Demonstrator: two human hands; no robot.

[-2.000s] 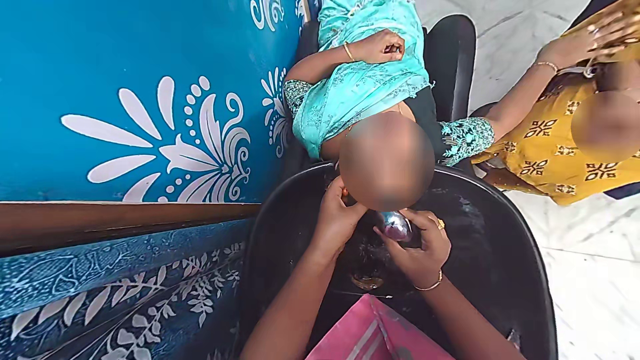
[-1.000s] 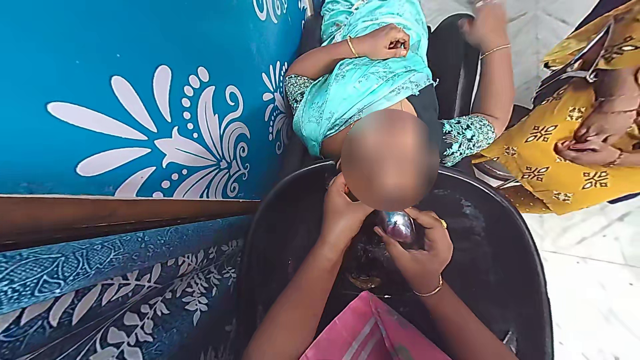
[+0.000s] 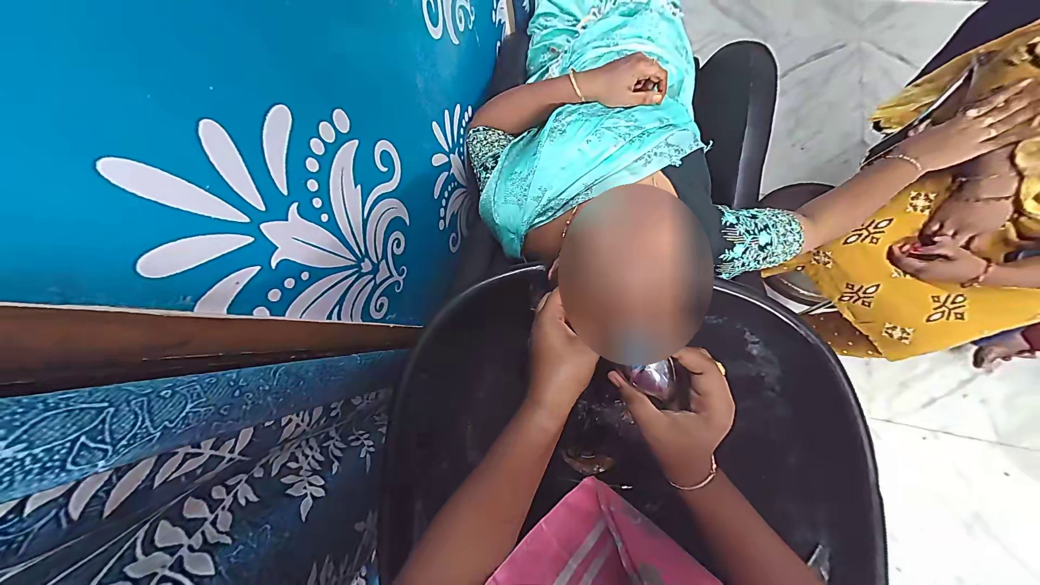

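A person in a turquoise top (image 3: 605,154) lies back, with the head over a black wash basin (image 3: 780,357). The face is blurred out. My left hand (image 3: 565,353) rests at the side of the person's head, its fingertips partly hidden behind the blur. My right hand (image 3: 691,402) holds a shiny, rounded, silvery-purple object (image 3: 652,380) by the top of the head, between thumb and fingers. What exactly the object is, I cannot tell. A thin bangle circles my right wrist.
A blue wall with white floral patterns (image 3: 333,227) and a patterned blue cloth (image 3: 203,455) are on the left. Pink cloth (image 3: 597,540) lies at the basin's near edge. At right, another person in yellow patterned clothing (image 3: 902,284) is beside the basin, over a marble floor (image 3: 959,463).
The lying person's arm on the right, bent up a second ago, now stretches out toward the person in yellow. My two hands stay about where they were at the head.
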